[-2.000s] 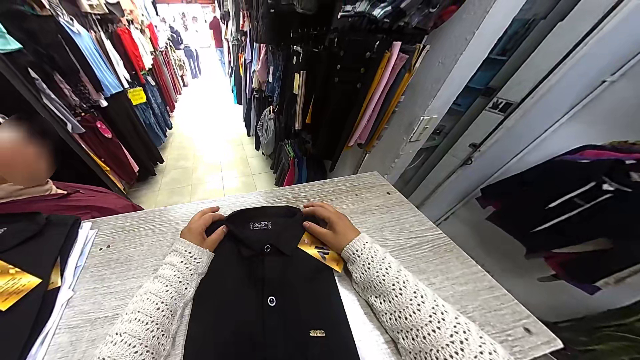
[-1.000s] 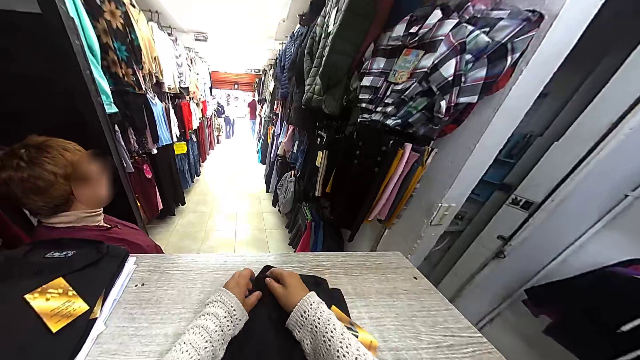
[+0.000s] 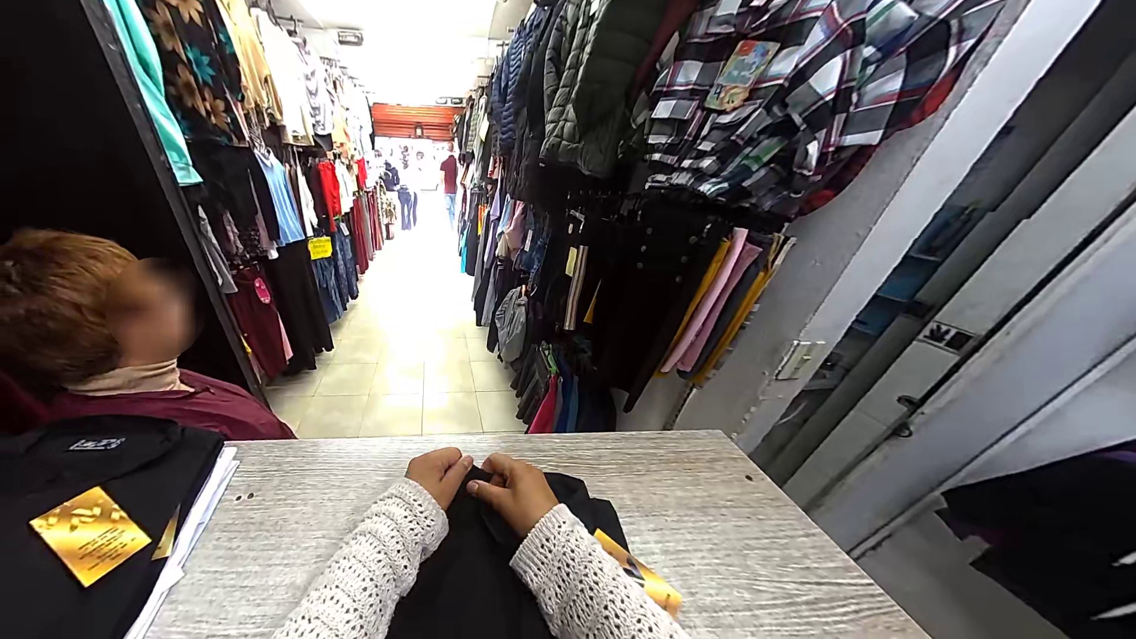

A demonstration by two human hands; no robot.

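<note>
A black shirt [image 3: 470, 568] lies on the grey wood-grain counter in front of me, its upper part bunched. My left hand [image 3: 439, 473] pinches the far edge of the cloth, and my right hand [image 3: 515, 493] grips the same edge just beside it, thumb and fingers closed. The two hands nearly touch. A gold paper tag [image 3: 639, 572] sticks out from the shirt to the right of my right sleeve. Both forearms, in white knitted sleeves, cover part of the shirt, and its lower end runs out of view.
The counter [image 3: 754, 550] carries folded black shirts [image 3: 53, 550] with a gold tag [image 3: 90, 535] and white sheets [image 3: 191, 541] at left. Beyond its left far edge is a person [image 3: 169, 399] in maroon. Clothes racks flank a tiled aisle [image 3: 426, 382]; a wall with a switch [image 3: 800, 360] stands right.
Two seconds ago the shirt lay flat, with my hands apart at either side of its collar. They have come together, and the cloth is bunched between them. The view has tilted up.
</note>
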